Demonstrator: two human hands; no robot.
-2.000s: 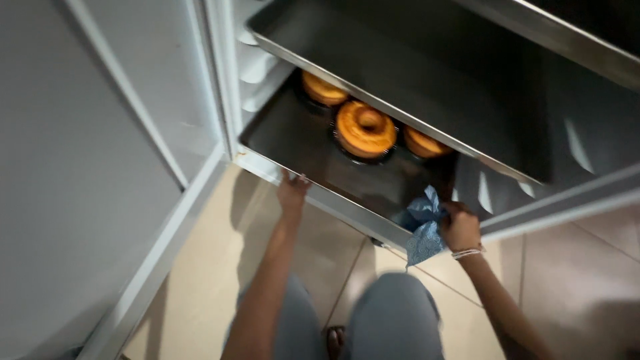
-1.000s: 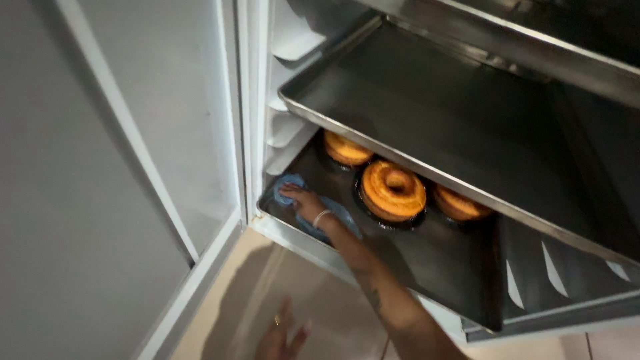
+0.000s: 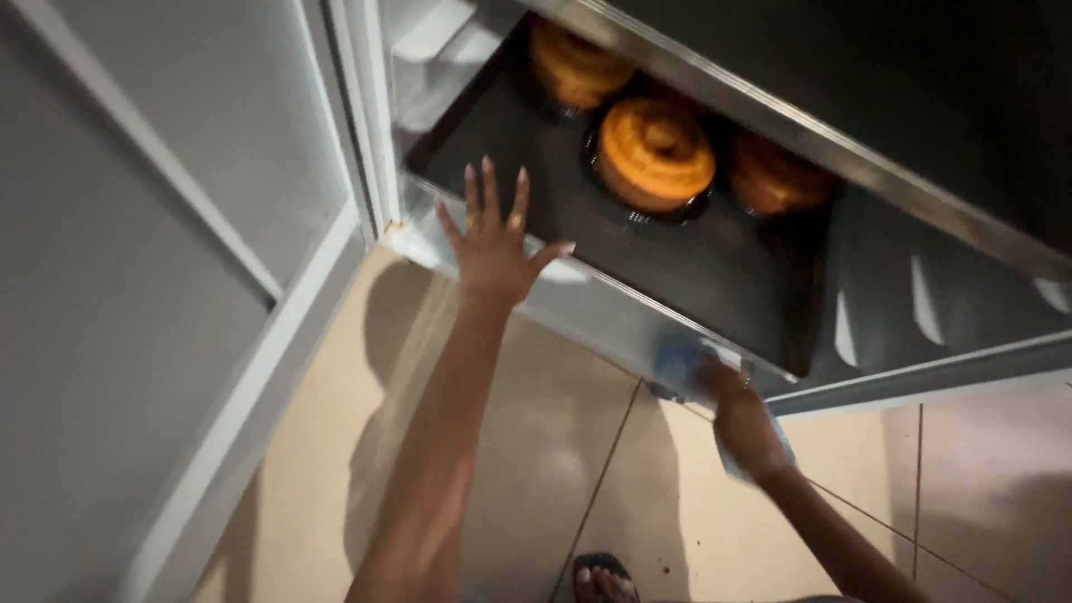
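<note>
My left hand point(image 3: 494, 251), with rings on it, is spread flat over the front edge of the lower metal tray point(image 3: 670, 276), holding nothing. My right hand point(image 3: 741, 410) is blurred and grips a blue cloth point(image 3: 682, 360) at the cabinet's front sill, just below the tray's right part. On the tray sit a ring-shaped cake point(image 3: 657, 155) in a dark base, a second cake point(image 3: 578, 67) behind it at the left and a third cake point(image 3: 779, 176) at the right, partly under the upper tray point(image 3: 837, 142).
An open grey door point(image 3: 167, 251) stands at the left. White rack supports point(image 3: 925, 301) line the cabinet's inner sides. Below lies a tiled floor point(image 3: 536, 435) with a sandalled foot point(image 3: 603, 578) on it and a few crumbs.
My right hand has moved with the cloth from the tray's left front corner to the sill at the right. My left hand has risen from low in view to the tray's front edge.
</note>
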